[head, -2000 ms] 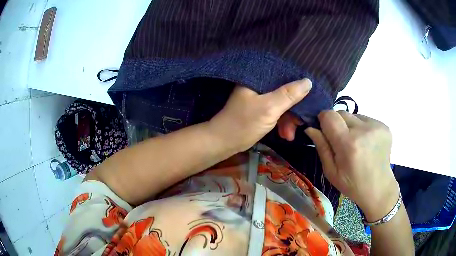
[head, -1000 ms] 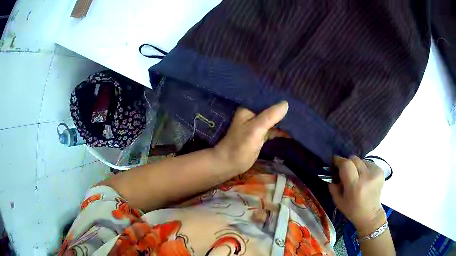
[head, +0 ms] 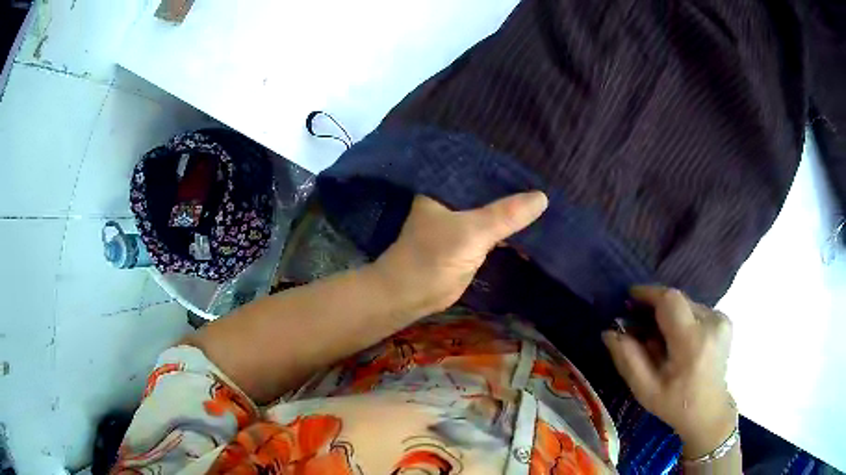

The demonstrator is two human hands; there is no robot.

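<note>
A dark brown-purple garment with fine pale stripes (head: 631, 121) lies over the table, its blue waistband (head: 436, 167) towards me. My left hand (head: 455, 241) grips the middle of the waistband, thumb on top and fingers inside the opening. My right hand (head: 672, 357) is at the right end of the waistband, fingers curled, with a small glint by the fingertips. Whether it holds a tool or only cloth is hidden. A thin black loop (head: 329, 125) sticks out at the waistband's left end.
The white table (head: 278, 65) bears a tan piece (head: 174, 9) at its upper left. A floral-edged bag (head: 237, 237) with a dark red item is left of the table. A bottle (head: 121, 246) stands beside it. Blue crates (head: 654, 445) show below right. More dark cloth (head: 830, 74) lies far right.
The view has shifted. The waistband's left part has folded over, covering the buttonhole seen before. My right hand has opened slightly from the waistband end, and the right loop no longer shows.
</note>
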